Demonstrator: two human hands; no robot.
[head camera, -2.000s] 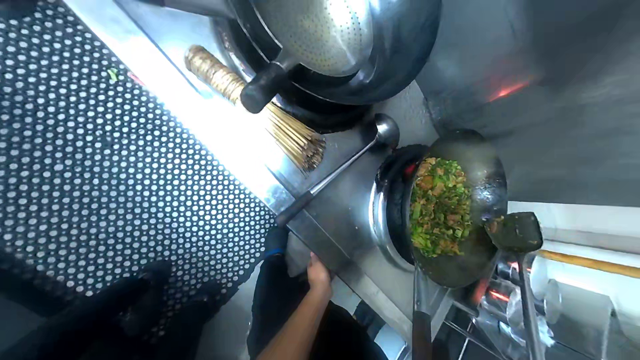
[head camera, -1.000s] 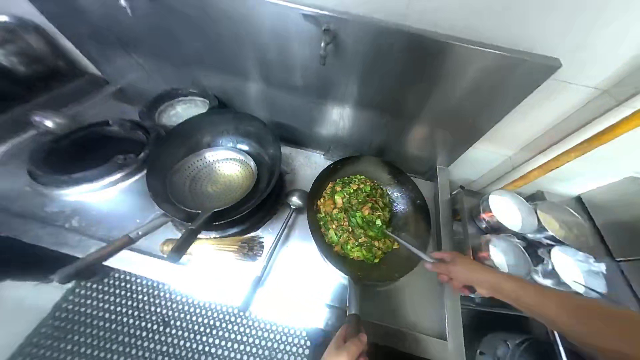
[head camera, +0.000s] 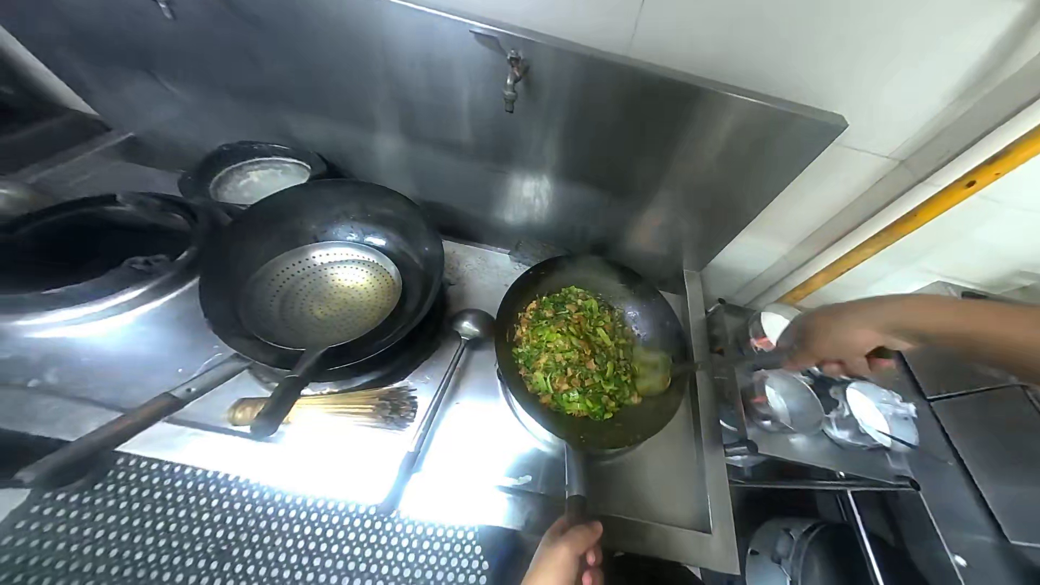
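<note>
My left hand (head camera: 566, 552) is closed around the handle of a dark wok (head camera: 609, 437) at the bottom centre. Chopped green vegetables with brown bits (head camera: 578, 349) fill the wok's left and middle part. My right hand (head camera: 833, 337), blurred, grips the handle of a wok spatula (head camera: 656, 371), whose blade lies in the wok against the right side of the food. Left of this wok rests a long-handled metal ladle (head camera: 443, 390) on the steel counter.
A perforated strainer (head camera: 321, 292) sits in a second wok (head camera: 406, 219); a bamboo brush (head camera: 349, 406) lies before it. A tap (head camera: 512, 81) juts from the steel backsplash (head camera: 601, 154). Several bowls, one a white bowl (head camera: 869, 406), stand on a rack at right. A round pot opening (head camera: 97, 252) is far left.
The view has turned strongly since two seconds ago. My right hand and the spatula have moved to the right within the last second. My left hand still holds the wok handle.
</note>
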